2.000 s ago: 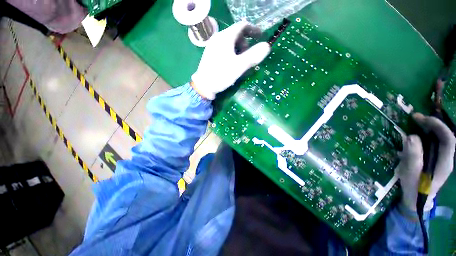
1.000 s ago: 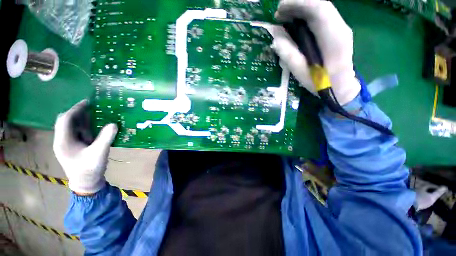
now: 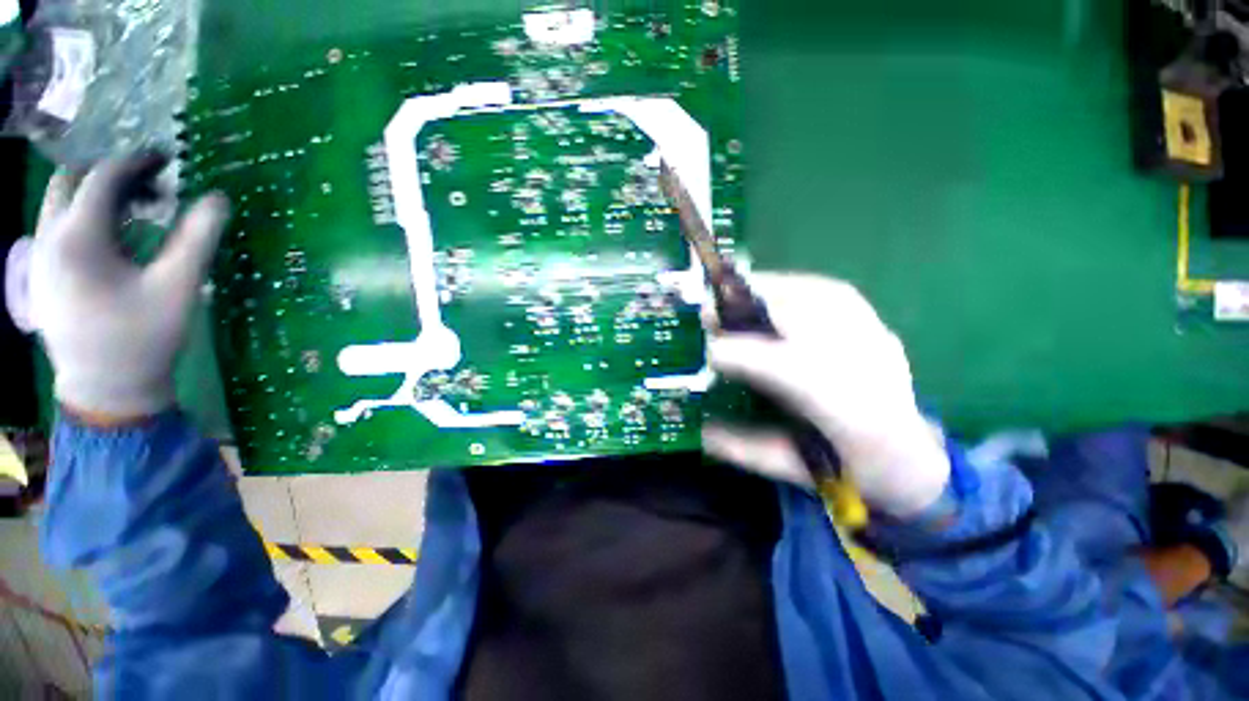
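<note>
A large green PCB with a thick white angular track lies solder side up in front of me. My right hand, in a white glove, is shut on the soldering iron at the board's right side. The iron's brownish barrel points up and left, with its tip over the track's upper right part; I cannot tell if it touches. My left hand, in a white glove, is at the board's left edge with thumb and fingers apart. No solder wire can be made out in it.
A clear plastic bag with a white label lies at the upper left. A bit of white spool flange shows beside my left hand. The iron stand block with a tan square is at the far right on the green mat.
The board now lies square to me, after being slanted at first. The iron has turned from lying back in my right hand to pointing onto the board. My left hand is higher along the left edge than one second ago.
</note>
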